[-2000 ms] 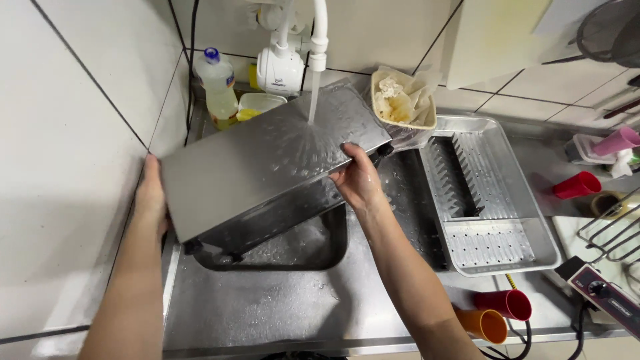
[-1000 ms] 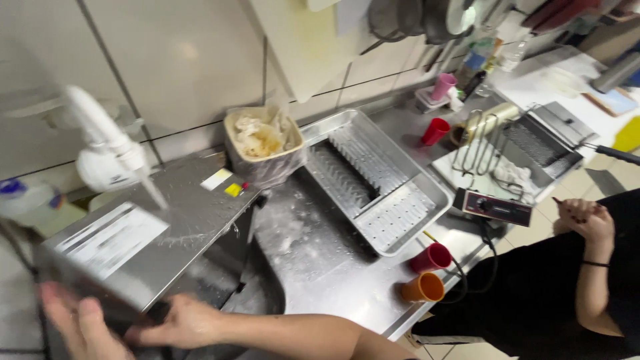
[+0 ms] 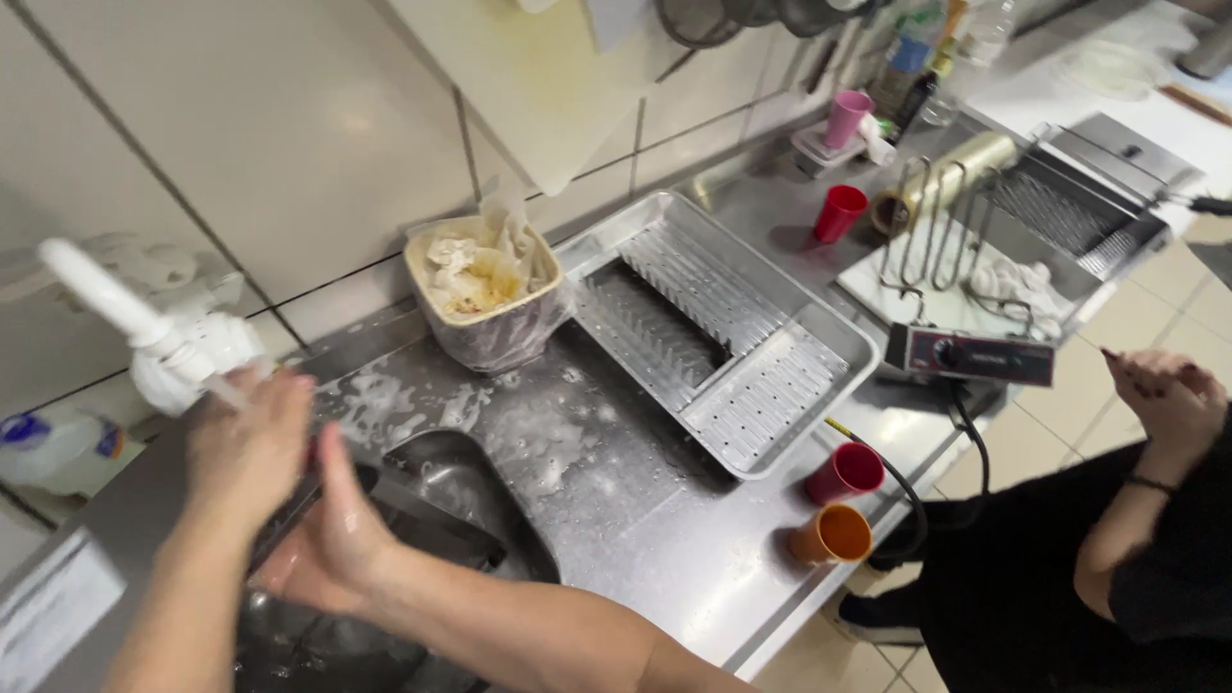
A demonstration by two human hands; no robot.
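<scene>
My left hand [image 3: 252, 438] is raised under the spout of the white faucet [image 3: 183, 361], blurred, its fingers near the water. My right hand [image 3: 337, 544] is lower and beside it, over the sink basin [image 3: 525, 529], thumb up and palm partly hidden. Whether either one grips the metal box is not plain. The stainless steel box [image 3: 77, 568], with a white label, lies at the lower left behind my left forearm. A dark metal part [image 3: 423, 520] shows in the basin just past my right hand.
A lined scrap tub [image 3: 491, 313] and an aluminium tray [image 3: 770, 457] stand on the wet steel counter. Orange [image 3: 833, 535] and red cups [image 3: 845, 474] sit near its front edge. Beyond are a heating element with a control box [image 3: 972, 354] and a person in dark clothes [image 3: 1020, 587].
The view has swung right. Two seconds ago both my hands held the metal box under running water; now my left hand is up at the faucet and the box lies lower left.
</scene>
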